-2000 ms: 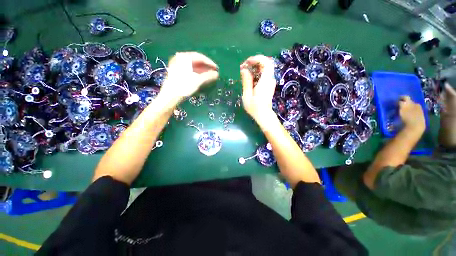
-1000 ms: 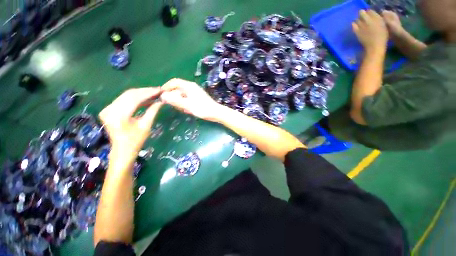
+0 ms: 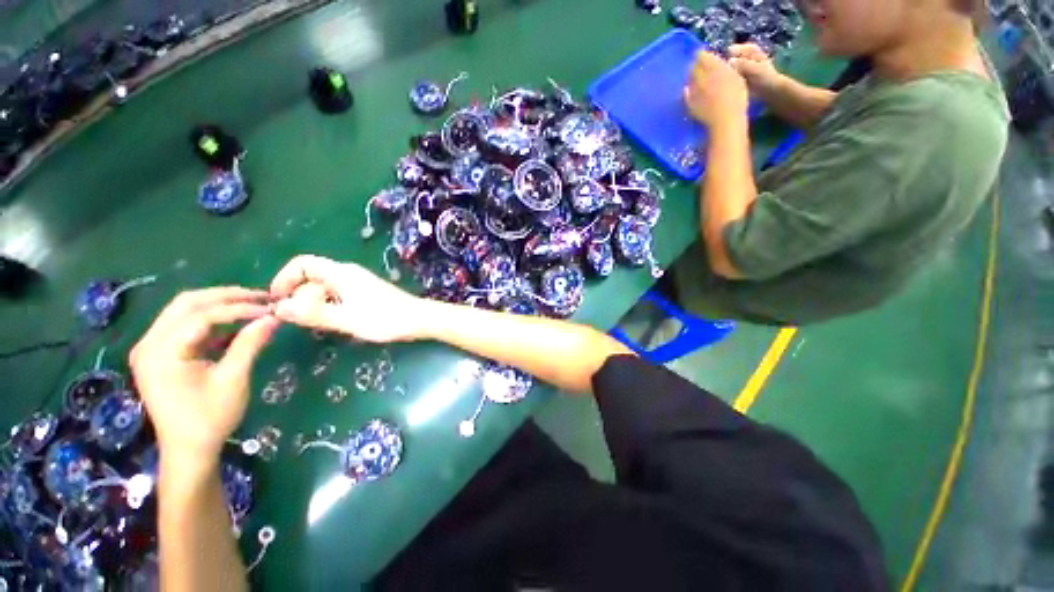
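My left hand (image 3: 202,359) and my right hand (image 3: 335,298) meet at the fingertips above the green bench (image 3: 289,237). Thumb and forefinger of each are pinched around something too small to make out. Small shiny rings (image 3: 368,376) lie scattered on the bench below my hands. A round wired unit (image 3: 371,450) with a blue-silver face lies nearer me, its pale lead pointing left. Another round unit (image 3: 506,384) lies partly behind my right forearm.
A heap of units (image 3: 509,191) stands beyond my right forearm, another heap (image 3: 75,468) at lower left. A person in a green shirt (image 3: 878,197) works at a blue tray (image 3: 653,98). Black blocks (image 3: 331,90) and single units (image 3: 222,191) lie along the far bench.
My hands were apart two seconds ago, then came together at the fingertips and remain so. The view has turned right, showing more of the neighbouring person.
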